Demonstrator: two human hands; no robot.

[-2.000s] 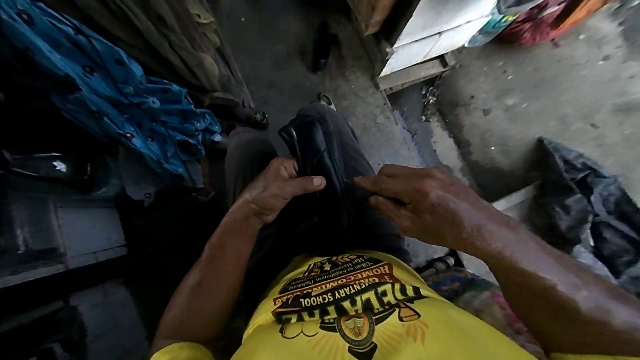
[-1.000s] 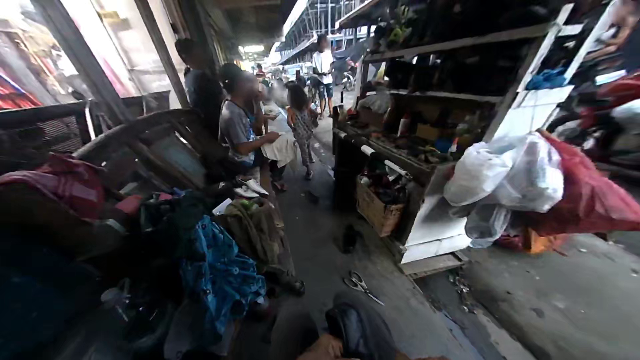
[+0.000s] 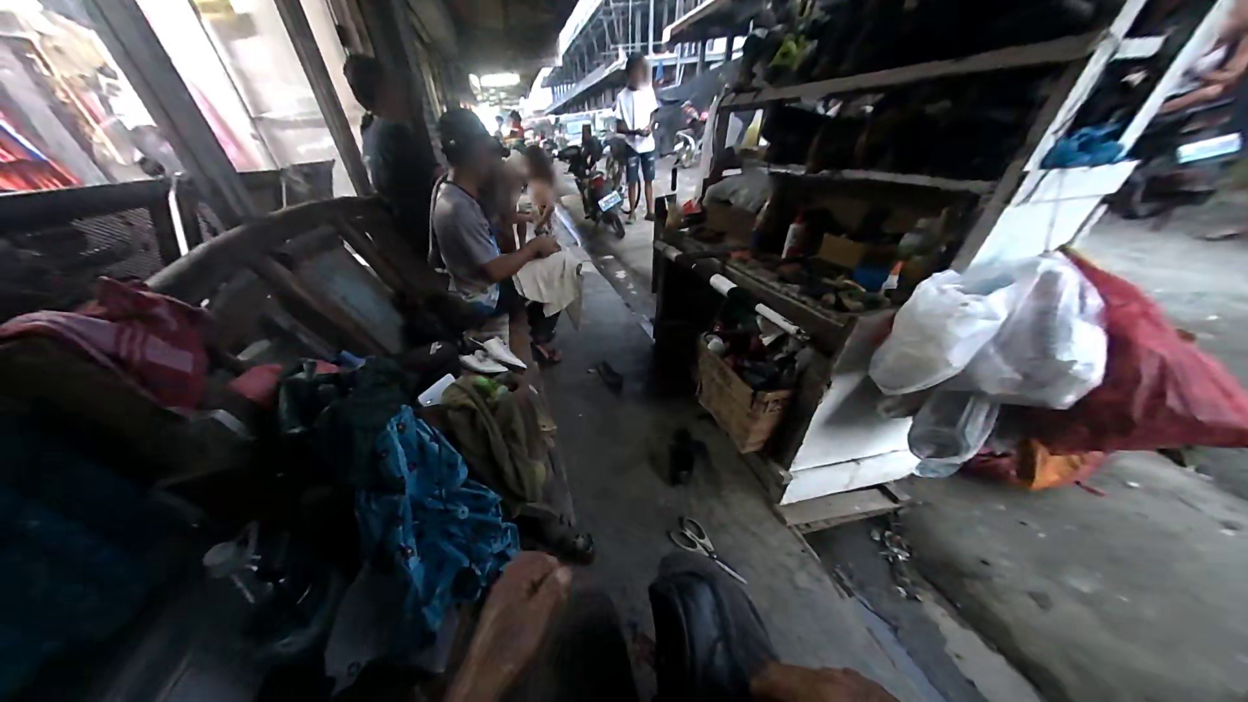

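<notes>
A black leather shoe [image 3: 704, 624] is at the bottom centre, toe pointing away from me. My left hand [image 3: 526, 600] is raised to the left of the shoe, apart from it, beside a blue patterned cloth [image 3: 419, 517]. Its fingers are blurred, and no object shows in them. At the bottom edge, my right hand [image 3: 824, 682] is partly cut off and lies against the right side of the shoe; its fingers are hidden. A pair of scissors [image 3: 704, 548] lies on the concrete just beyond the shoe.
Clothes and a wooden bench [image 3: 322, 219] fill the left. A seated person [image 3: 468, 229] holds pale cloth; others stand behind. On the right, a wooden stall [image 3: 848, 331] bears tools, a cardboard box [image 3: 741, 395] and hanging plastic bags [image 3: 994, 331]. Dark footwear [image 3: 682, 456] lies on the walkway.
The view has swung up from my lap to the walkway. Since one second ago, my left hand has moved up and left, away from the shoe. My right hand stays by it.
</notes>
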